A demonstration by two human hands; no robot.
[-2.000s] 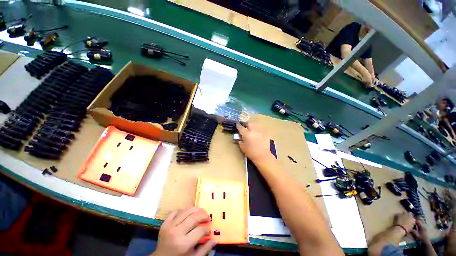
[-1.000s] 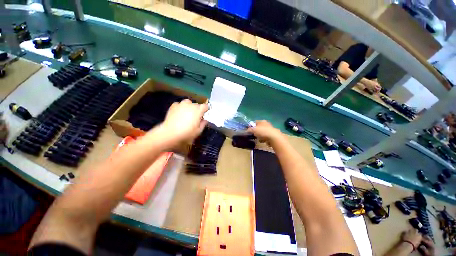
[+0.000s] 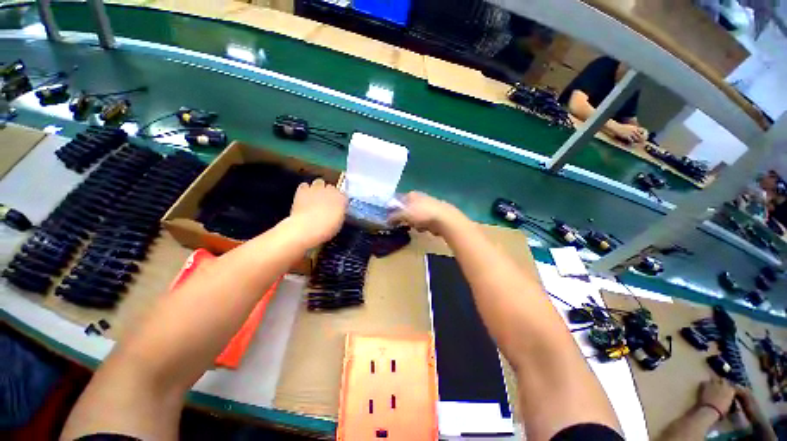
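My left hand (image 3: 319, 209) is at the front right corner of the cardboard box, at the left side of the small white box (image 3: 375, 165). My right hand (image 3: 420, 212) is at the right side of the same white box. Shiny clear plastic (image 3: 369, 209) lies between the two hands, below the upright white lid. The fingertips are small and blurred, so a firm hold on the plastic cannot be confirmed. The stacked black parts (image 3: 340, 274) lie just below. The orange tray (image 3: 388, 383) lies near my body, with small dark slots and nothing held on it.
The open cardboard box (image 3: 185, 226) holds black parts. My left forearm covers much of the second orange tray (image 3: 246, 332). Rows of black parts (image 3: 103, 224) lie at left, a black sheet (image 3: 466, 332) at right. Wired assemblies (image 3: 634, 332) lie farther right; another person's hands (image 3: 720, 396) show there.
My left hand has left the near orange tray and reached forward to the white box. My right hand stays near the plastic and has shifted slightly left. The view has shifted.
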